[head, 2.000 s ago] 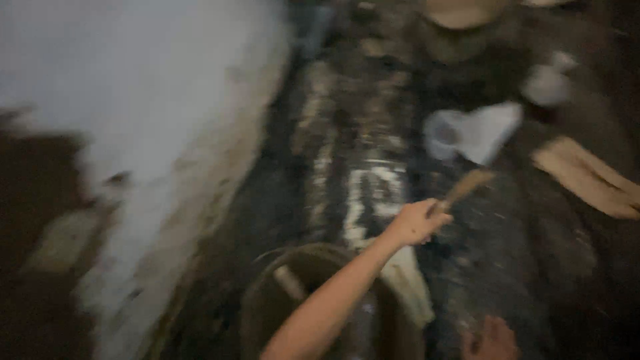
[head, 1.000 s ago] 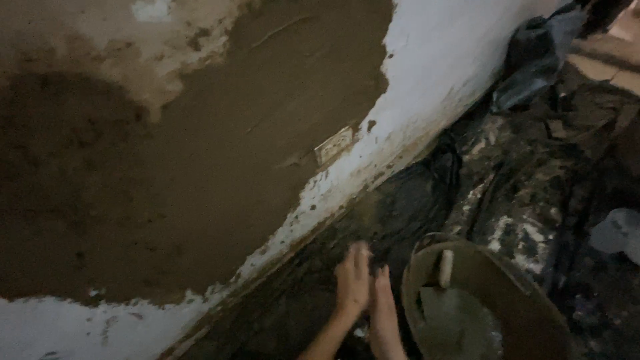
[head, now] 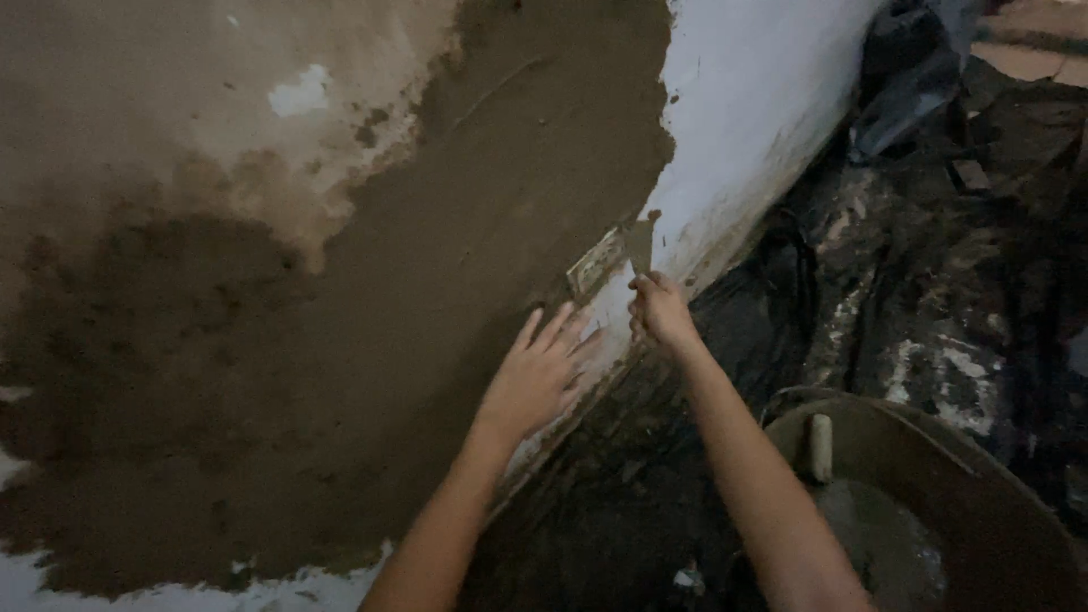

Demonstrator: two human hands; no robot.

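My right hand grips a small trowel or putty knife, its blade against the wall at the right edge of a wall outlet plate. The plate is smeared with mortar and sits at the lower border of a broad patch of wet brown plaster. Just below the plate, my left hand is spread with its fingers apart, at or close against the wall; whether it touches is not clear. White wall shows to the right of the plaster.
A large bucket with a handled tool inside stands at lower right. Dark, stained plastic sheeting covers the floor along the wall. A bunched dark plastic sheet lies at upper right.
One second ago both hands were close together beside the bucket; now they are up at the wall by the outlet plate, apart. The view has swung from the floor to the wall since two seconds ago.
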